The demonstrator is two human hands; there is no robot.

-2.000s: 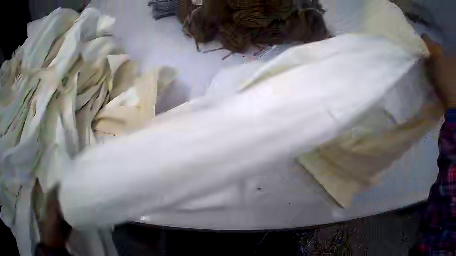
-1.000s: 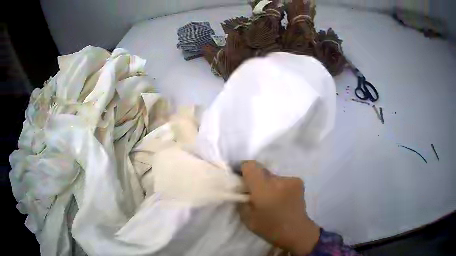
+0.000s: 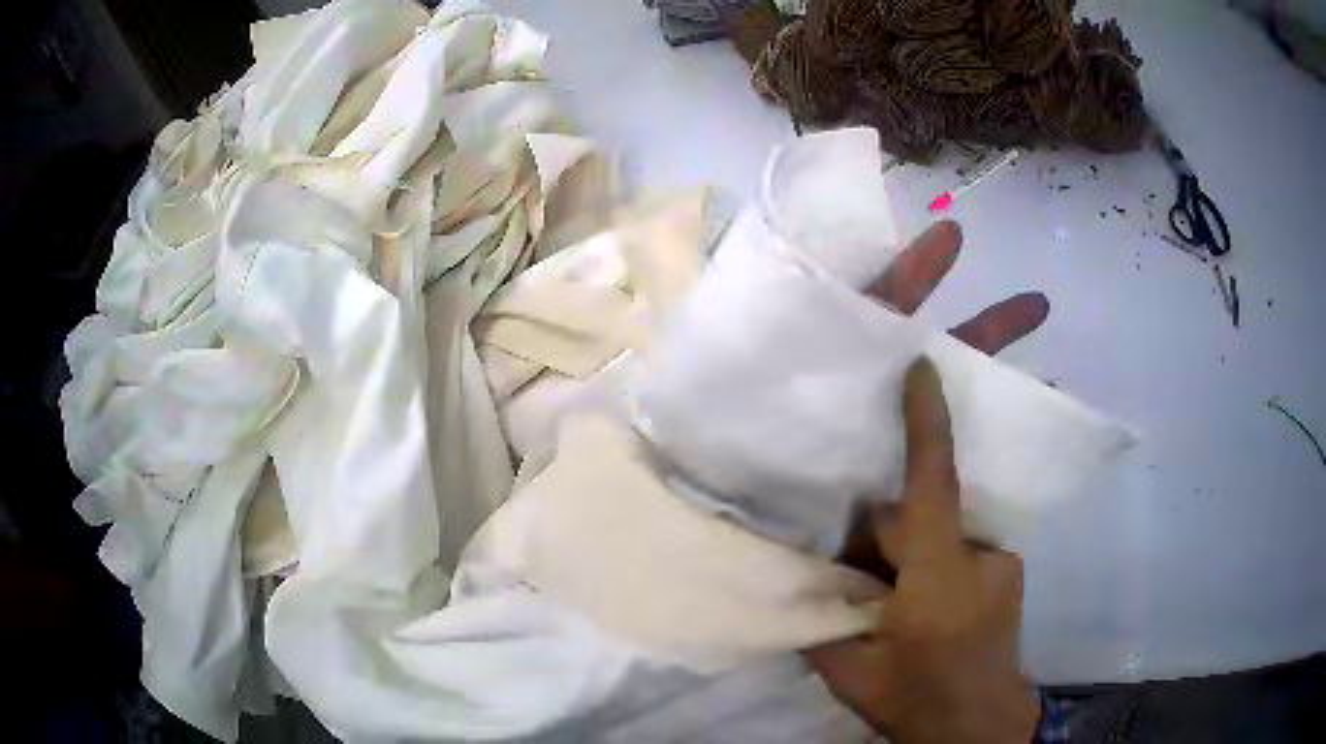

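A white fabric panel [image 3: 814, 378] lies folded over my left hand [image 3: 967, 298], which is mostly hidden beneath it; only some spread fingers show past its upper right edge. My right hand [image 3: 938, 596] is at the lower right, its index finger laid on the panel. Its other fingers hold the end of a cream fabric piece [image 3: 655, 538], which runs left. A large heap of overlapping white and cream cloth [image 3: 342, 349] fills the left side, its ends hanging over the table edge.
Brown strip bundles [image 3: 945, 73] lie at the far side, with a grey bundle [image 3: 698, 18] to their left. A marker with a pink end [image 3: 971, 182] lies before them. Black-handled scissors [image 3: 1197, 215] and dark offcuts [image 3: 1233, 295] are at the right on the white tabletop [image 3: 1134, 581].
The white panel, bunched upright a second ago, now lies flatter and further right. My right hand has moved right, its index finger extended. Fingers of my left hand now show, and the marker has come into view.
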